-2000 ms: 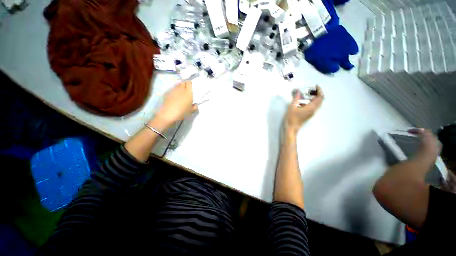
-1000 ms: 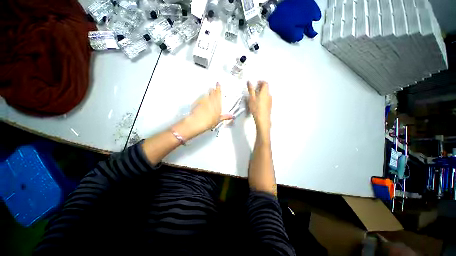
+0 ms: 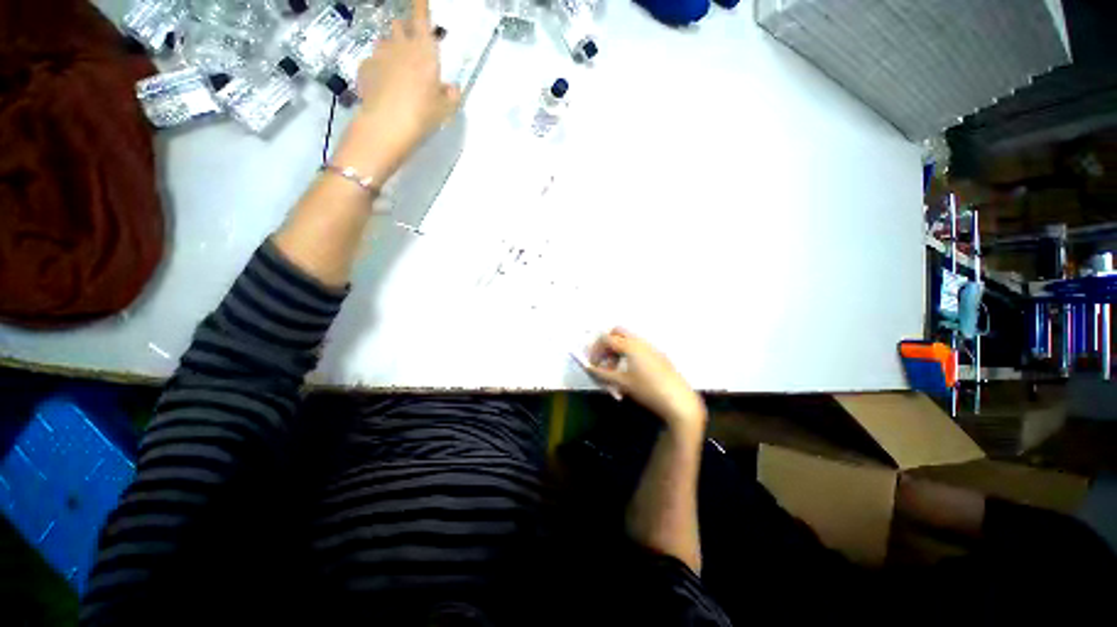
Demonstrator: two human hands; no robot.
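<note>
My left hand [image 3: 402, 92] reaches over the near edge of the heap of clear labelled bottles [image 3: 257, 96]; whether it grips anything is hidden. A white carton [image 3: 461, 27] lies beside its fingers. My right hand [image 3: 637, 374] is at the table's front edge, fingers curled, with a small white piece [image 3: 581, 361] at the fingertips; I cannot tell if it is gripped. A single dark-capped bottle [image 3: 550, 108] lies apart, between and beyond my hands. Small dark marks [image 3: 521, 260] show on the white table [image 3: 759, 245].
A brown cloth [image 3: 74, 172] is at the left and a blue bundle [image 3: 676, 10] at the top edge. Ridged white stacks [image 3: 919, 55] stand at the upper right. Below right are an open cardboard box [image 3: 827, 496] and another person's arm [image 3: 941, 505]. A blue stool [image 3: 67, 490] is at lower left.
My hands have parted: the left has moved up to the bottles, the right down to the table's front edge. The view has shifted, and the thin white sticks between my hands no longer show there.
</note>
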